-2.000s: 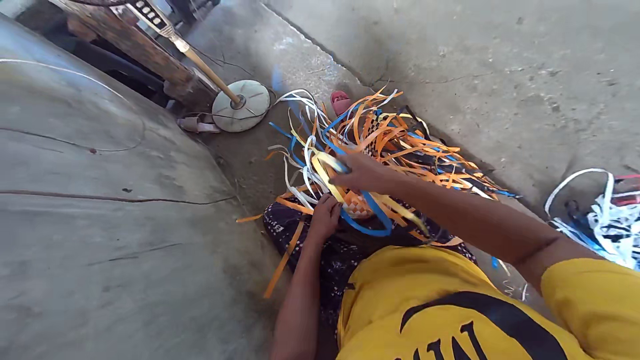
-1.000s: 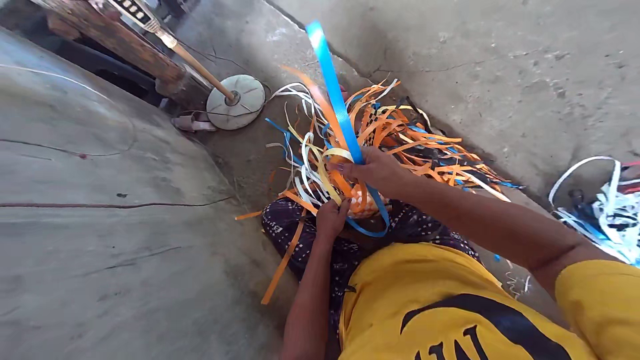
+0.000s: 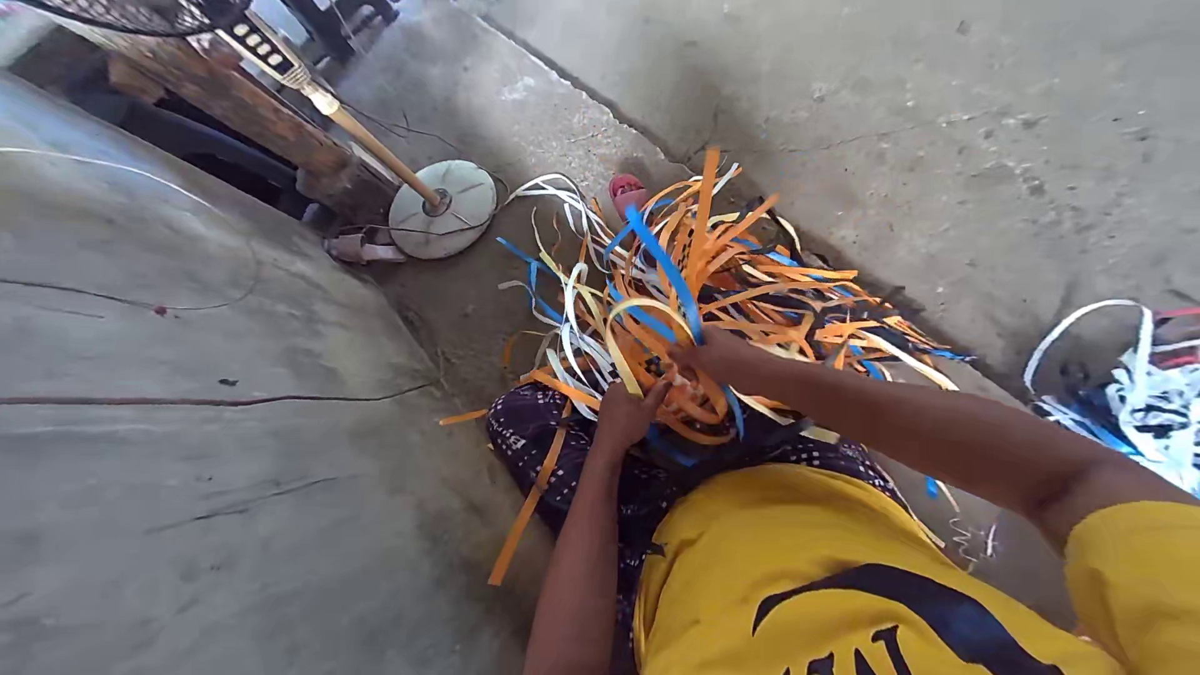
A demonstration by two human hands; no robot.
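A woven piece of plastic strapping (image 3: 689, 398) rests on my lap, with long loose orange, white, cream and blue strips (image 3: 778, 309) fanning out from it over the floor. My left hand (image 3: 630, 411) is at the near left edge of the weave, its thumb and fingers pinching it beside a cream strip. My right hand (image 3: 720, 359) lies across the weave from it, fingers closed around strips; a blue strip (image 3: 667, 267) rises from beside that hand. The fingertips of the right hand are partly hidden among the strips.
A pedestal fan's round base (image 3: 442, 208) stands on the floor ahead to the left, near a sandal (image 3: 364, 248). A concrete wall (image 3: 187, 422) runs along the left. A heap of white strips (image 3: 1158, 398) lies at the right. A red sandal (image 3: 626, 190) shows beyond the strips.
The blue strip stood tall above my right hand a second ago and now lies lower, leaning left. Both hands have stayed at the weave.
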